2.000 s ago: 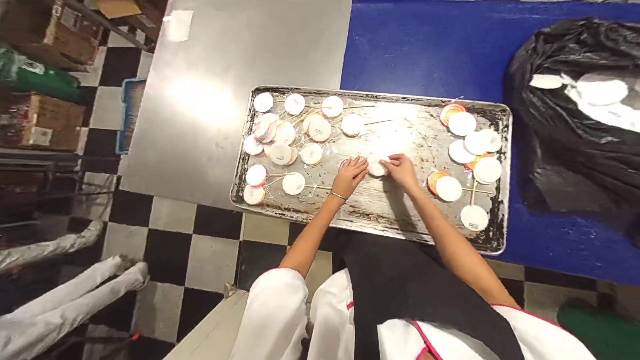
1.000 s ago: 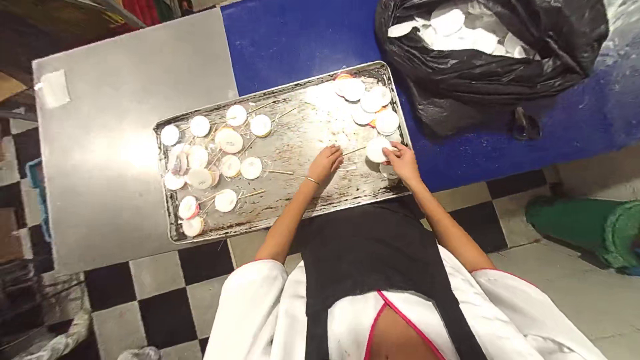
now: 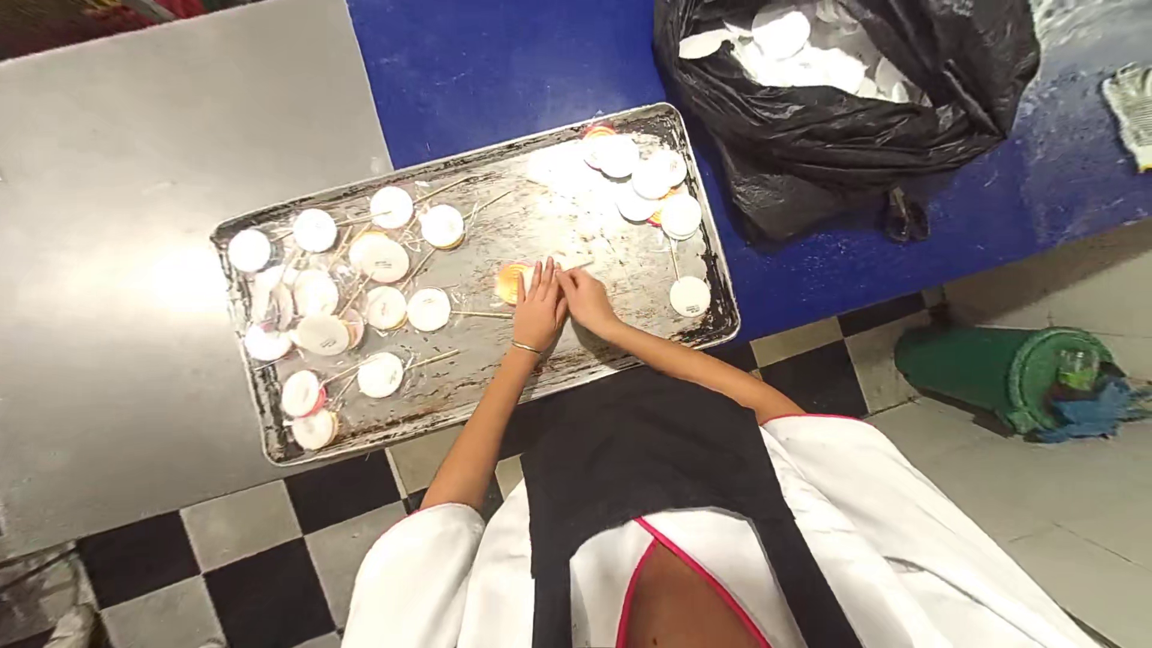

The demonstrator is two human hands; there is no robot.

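A worn metal baking tray (image 3: 486, 360) carries several round discs on wooden sticks, many under clear wrap. My left hand (image 3: 540, 306) lies flat near the tray's middle, its fingertips over a white piece beside an orange swirled lollipop (image 3: 511, 283). Touching it, my right hand (image 3: 585, 299) has bent fingers at the same piece, and a pale stick (image 3: 576, 266) extends past them. Its exact grip is hidden. White-topped discs (image 3: 428, 310) fill the tray's left part; another group (image 3: 680, 216) sits at the right end, with a single disc (image 3: 689, 296) below it.
Behind the tray's right end, a black plastic bag (image 3: 774, 135) holds white discs on the blue tabletop (image 3: 504, 63). A bare metal tabletop (image 3: 117, 270) adjoins at left. A knit glove (image 3: 1132, 112) lies far right. On the floor at right is a green bin (image 3: 981, 373).
Both hands have come together near the tray's middle; one second ago they were apart, the right one at a white disc nearer the right group. The orange swirled lollipop now shows beside them. The view has shifted.
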